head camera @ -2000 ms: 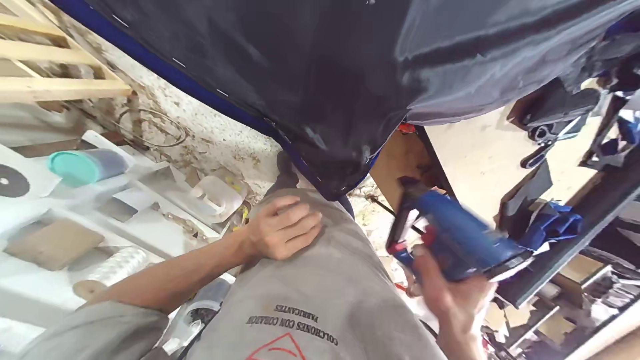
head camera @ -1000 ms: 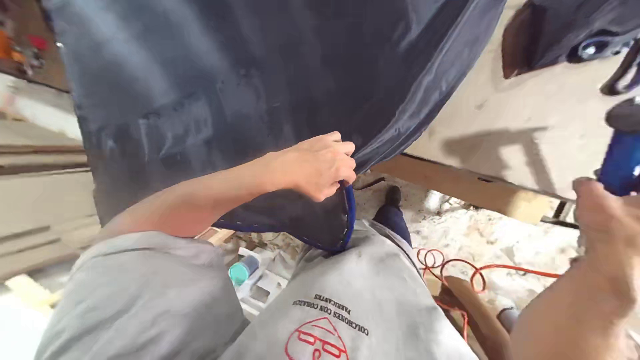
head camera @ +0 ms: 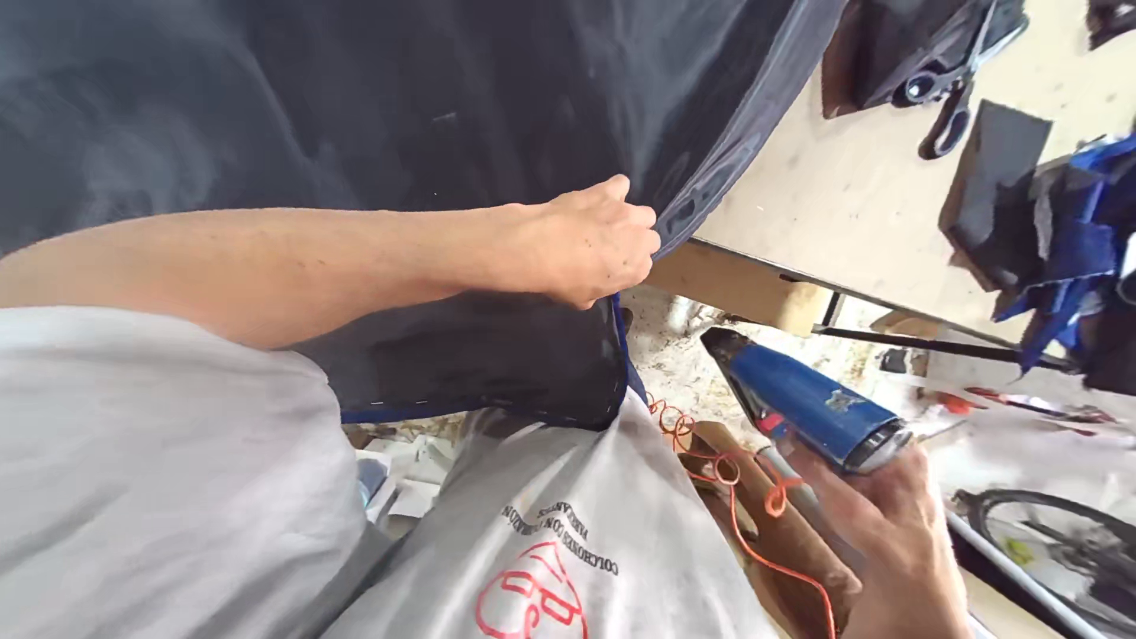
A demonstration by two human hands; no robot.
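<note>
A large piece of dark, sheet-like fabric (head camera: 426, 115) with blue edging and a row of staples along its near edge fills the upper left. My left hand (head camera: 603, 244) reaches across it, fingers curled on the fabric near its right edge, pinching it. In my right hand (head camera: 887, 515), at the lower right, is a blue pneumatic stapler (head camera: 808, 390); its dark nose points up and left, a short way from the fabric's edge. My palm hides much of its handle.
A pale tabletop (head camera: 825, 195) at the right bears scissors (head camera: 950, 98), dark fabric scraps (head camera: 1003, 195) and blue scraps (head camera: 1083, 240). An orange coiled air hose (head camera: 745, 532) hangs below. A bicycle wheel (head camera: 1056, 541) stands at the lower right.
My left hand has gone from my lap to the fabric and then further along its right edge. The stapler in my right hand has come back closer to the fabric since one second ago.
</note>
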